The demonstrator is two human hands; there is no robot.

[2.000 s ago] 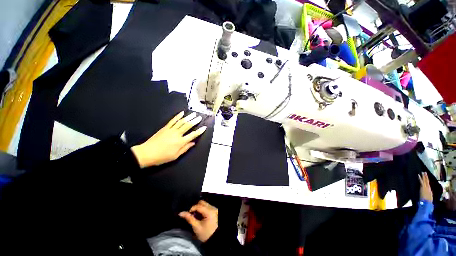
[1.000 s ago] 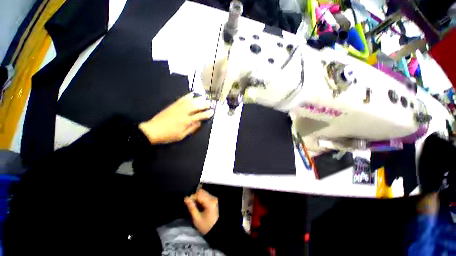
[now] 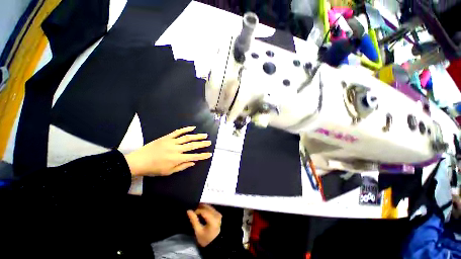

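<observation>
A black garment panel [image 3: 167, 96] lies left of the needle and runs down to the table's front edge. My left hand [image 3: 169, 153] lies flat on it, fingers apart, below and left of the presser foot [image 3: 239, 121]. My right hand [image 3: 206, 222] is at the table's front edge, finger and thumb pinched at the panel's lower edge. The white sewing machine [image 3: 303, 101] stands right of the panel. A black rectangular panel [image 3: 269, 164] lies right of the needle.
Thin tools [image 3: 314, 174], a black card [image 3: 368, 192] and a yellow block [image 3: 389, 202] lie under the machine arm. Narrow black pieces [image 3: 35, 111] lie at far left. A yellow-green basket [image 3: 375, 45] is behind. A person's blue sleeve [image 3: 429, 240] shows at lower right.
My left hand has moved down the panel, away from the presser foot. A light gap now shows beside the panel above my left wrist. The view has shifted slightly.
</observation>
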